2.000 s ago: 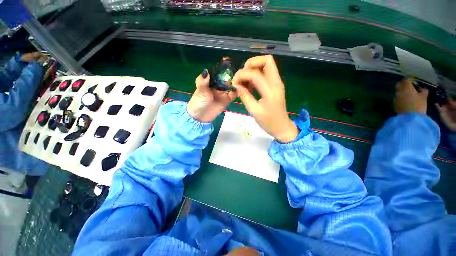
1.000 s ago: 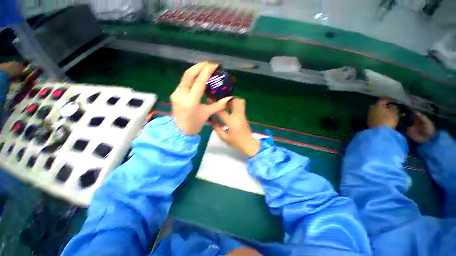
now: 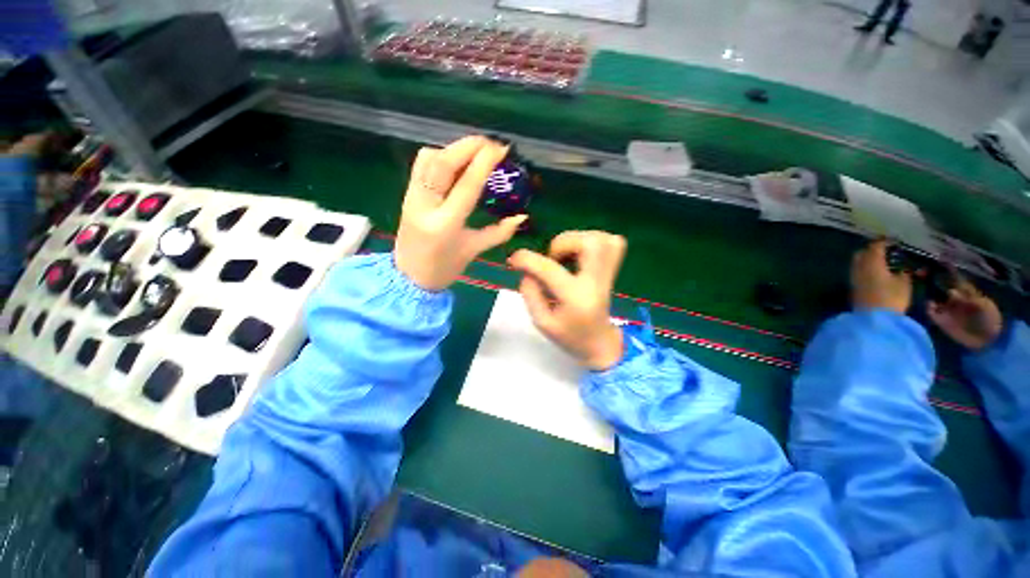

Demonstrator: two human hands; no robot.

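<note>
A round black smartwatch unit (image 3: 507, 192) with white and purple marks lit on its screen is held up in front of me. My left hand (image 3: 446, 215) grips it by its edge between thumb and fingers. My right hand (image 3: 574, 291) is below and to the right of the unit, apart from it, with its fingers curled and thumb and index fingertip close together. Whether something tiny is between those fingertips cannot be told. A white paper sheet (image 3: 525, 378) lies on the green surface below my hands, partly under my right hand and sleeve.
A white foam tray (image 3: 254, 303) with black and red-faced units is at left, dark units in plastic below it. A metal rail (image 3: 576, 152) crosses behind, bearing a small white block (image 3: 658, 158). Another person's hands (image 3: 881, 279) hold a dark unit at right. A blister tray (image 3: 480, 53) is at the back.
Two seconds ago both hands were at the unit and its screen showed other colours. Since one second ago my right hand has moved away from the unit, to the right and down. The view has shifted.
</note>
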